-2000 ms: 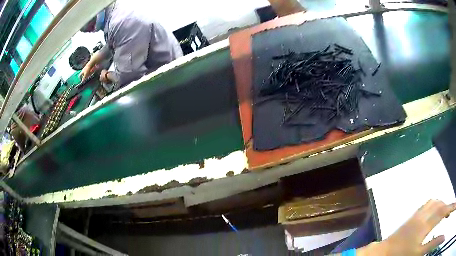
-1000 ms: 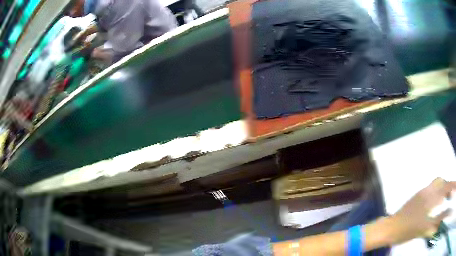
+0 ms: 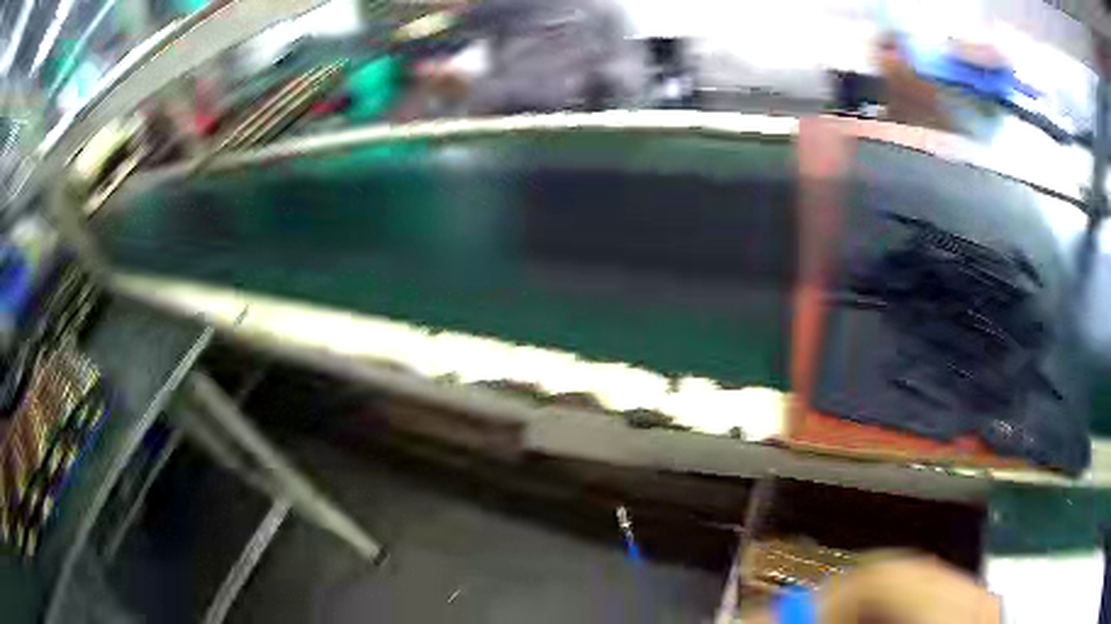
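My left hand point(image 3: 914, 591) is at the lower right, blurred and cut off by the bottom edge, with a blue band at the wrist. Its fingers do not show clearly, and whether it holds anything cannot be told. My right hand is out of the picture. A heap of thin black sleeves point(image 3: 962, 305) lies on a dark pad point(image 3: 853, 378) over a reddish-brown board point(image 3: 810, 280), above and beyond my left hand.
A long green bench point(image 3: 451, 293) with a pale worn edge runs across the view. A person in grey point(image 3: 548, 55) is behind it, blurred. Metal rails point(image 3: 274, 457) and stacked panels point(image 3: 49, 439) are at lower left. A white sheet point(image 3: 1048, 591) shows at lower right.
The view has swung left, so the bench and sleeve heap sit further right. My left hand has moved left and lower in the picture, and is now more blurred and cut off.
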